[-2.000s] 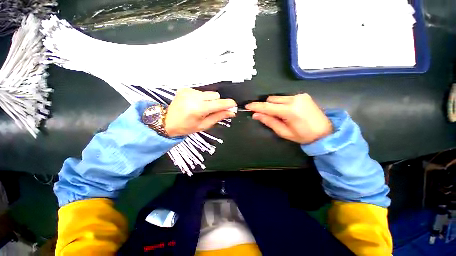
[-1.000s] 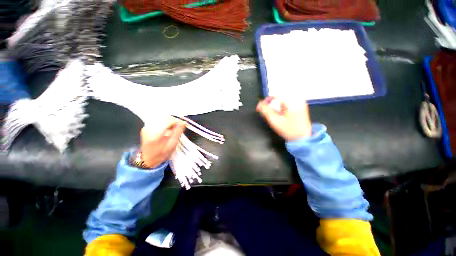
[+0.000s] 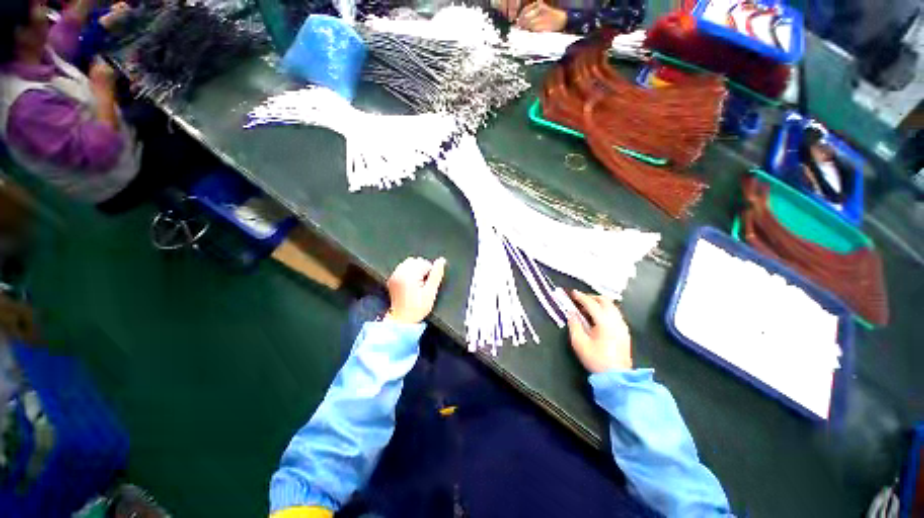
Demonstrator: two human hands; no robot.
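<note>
White lead wires (image 3: 537, 229) lie fanned on the dark green bench, with a separate strand group (image 3: 493, 293) spread toward the front edge and a few dark-purplish strands (image 3: 534, 277) between. My right hand (image 3: 602, 332) is at the ends of the dark-purplish strands, fingers bent over them; whether it grips one is hidden. My left hand (image 3: 413, 289) is at the bench's front edge, left of the strands, fingers curled and thumb up; no item shows in it. The blue tray (image 3: 681, 313) of white housings is right of my right hand.
Another white wire bundle (image 3: 380, 142) and a light blue bag or cloth (image 3: 324, 56) lie farther left. Red-brown wires (image 3: 648, 126) in green trays and blue trays are at the back right. A person in purple sleeves (image 3: 76, 137) is at far left; another person's hands (image 3: 540, 16) show at the top.
The view has swung left, showing the floor and other people. My left hand has left the wires for the bench edge. My right hand has moved from beside the housing tray to the wire ends.
</note>
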